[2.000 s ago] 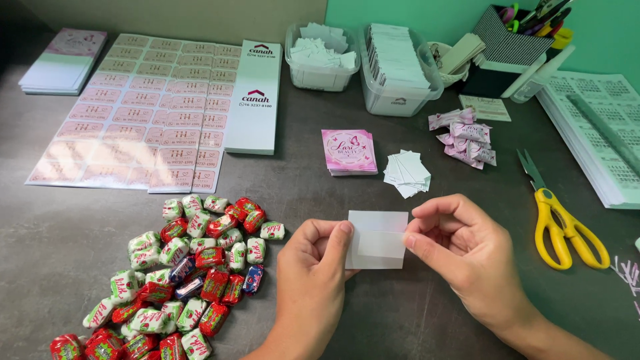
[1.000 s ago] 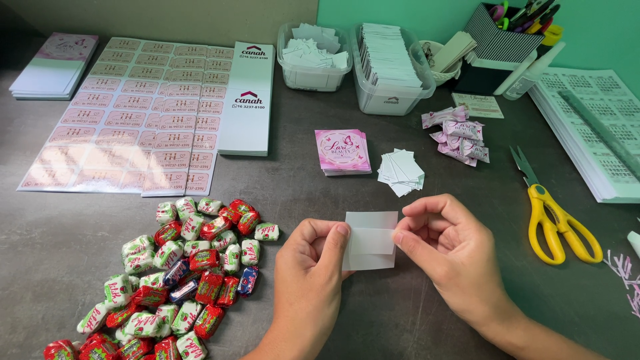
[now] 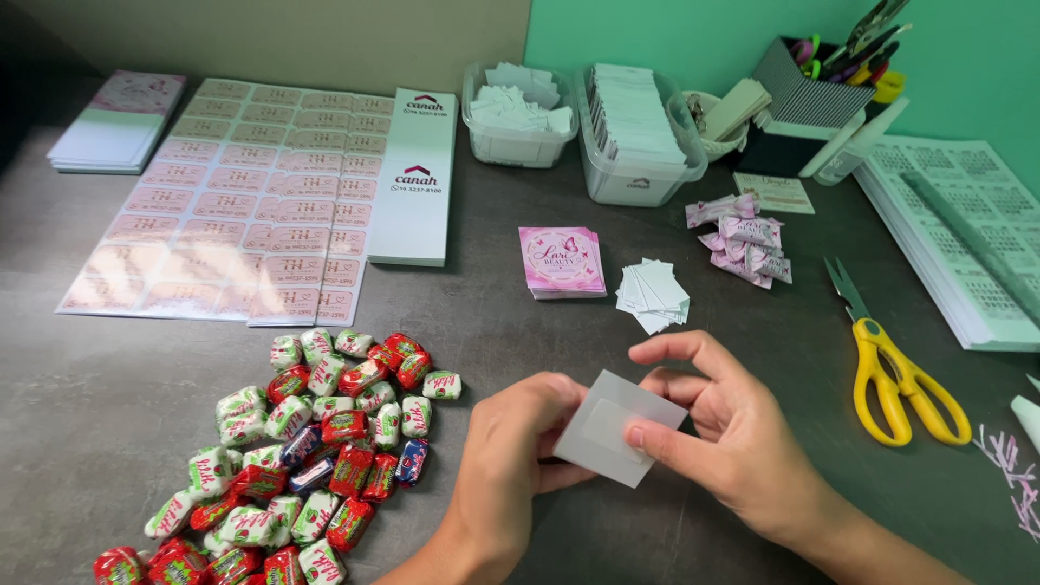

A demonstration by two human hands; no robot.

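Observation:
Between my hands is a white square paper piece (image 3: 597, 451), tilted, with a smaller white rectangle on its face. My right hand (image 3: 723, 439) pinches it, thumb on top at the right part. My left hand (image 3: 520, 447) has its fingers at the paper's left edge; part of them is hidden behind it. Beyond my hands lie a stack of pink printed square cards (image 3: 562, 262) and a fanned pile of small white cards (image 3: 652, 294). Wrapped candies (image 3: 329, 455) in red, white and blue are heaped to the left of my left hand.
Sticker sheets (image 3: 219, 195) and a tall white printed stack (image 3: 413, 179) lie at the back left. Plastic tubs (image 3: 520, 150) of paper pieces stand behind. Small pink wrapped packets (image 3: 743, 240), yellow-handled scissors (image 3: 881, 366), calendar sheets (image 3: 975, 236) and a pen holder (image 3: 812, 85) are on the right.
The paper was held upright with a strip across its upper part; now it is rotated into a diamond position. My right thumb has moved onto its face, and my left hand has turned.

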